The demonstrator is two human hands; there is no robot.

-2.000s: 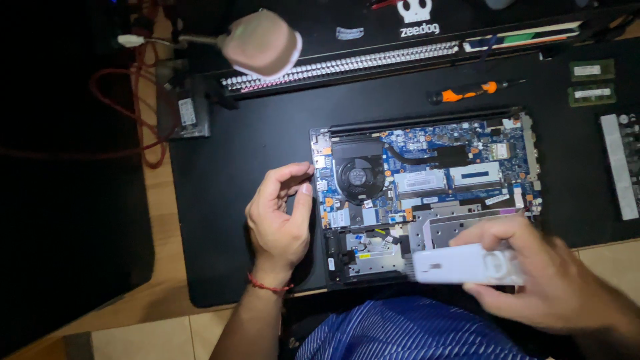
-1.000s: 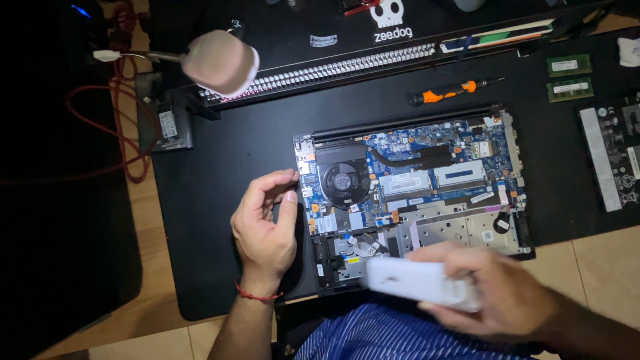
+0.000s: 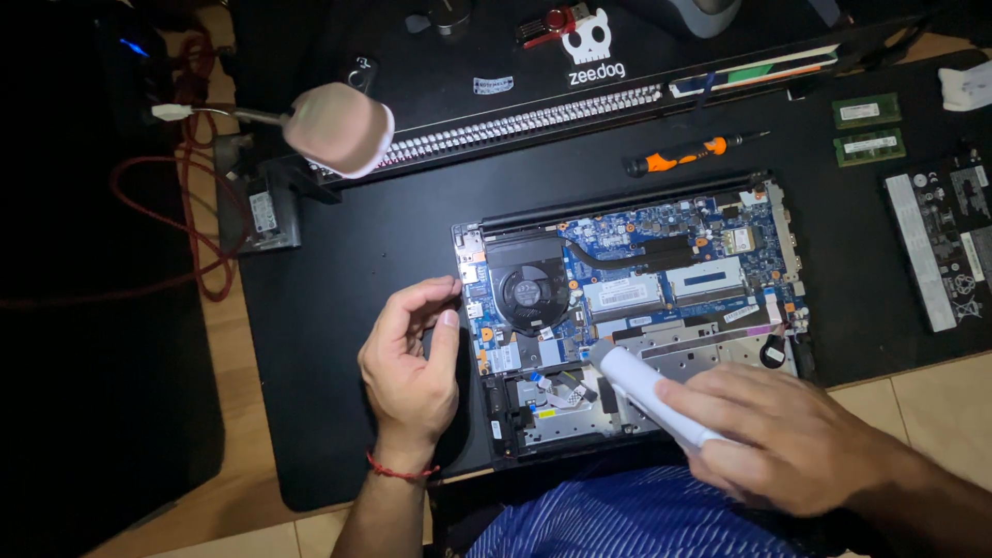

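An opened laptop (image 3: 620,310) lies on a black desk mat, its blue motherboard (image 3: 659,225), black cooling fan (image 3: 528,293) and two memory slots (image 3: 624,298) exposed. My right hand (image 3: 775,434) grips a white handheld tool (image 3: 659,395), whose grey tip is over the middle of the laptop, near the board's lower edge; whether it touches cannot be told. The kind of tool is unclear. My left hand (image 3: 415,356) rests at the laptop's left edge, fingers curled and apart, holding nothing. Loose ribbon cables (image 3: 570,391) lie in the laptop's lower left bay.
Behind the laptop lies an orange and black screwdriver (image 3: 686,155). Two memory modules (image 3: 868,147) and a laptop battery (image 3: 926,252) are at the right. A small lamp (image 3: 337,130) hangs before a black raised shelf (image 3: 434,46). A red braided cable (image 3: 167,205) loops at the left.
My right hand has turned the white tool from roughly level to slanting, its tip now higher, at the board's lower edge. My left hand stays beside the laptop's left edge.
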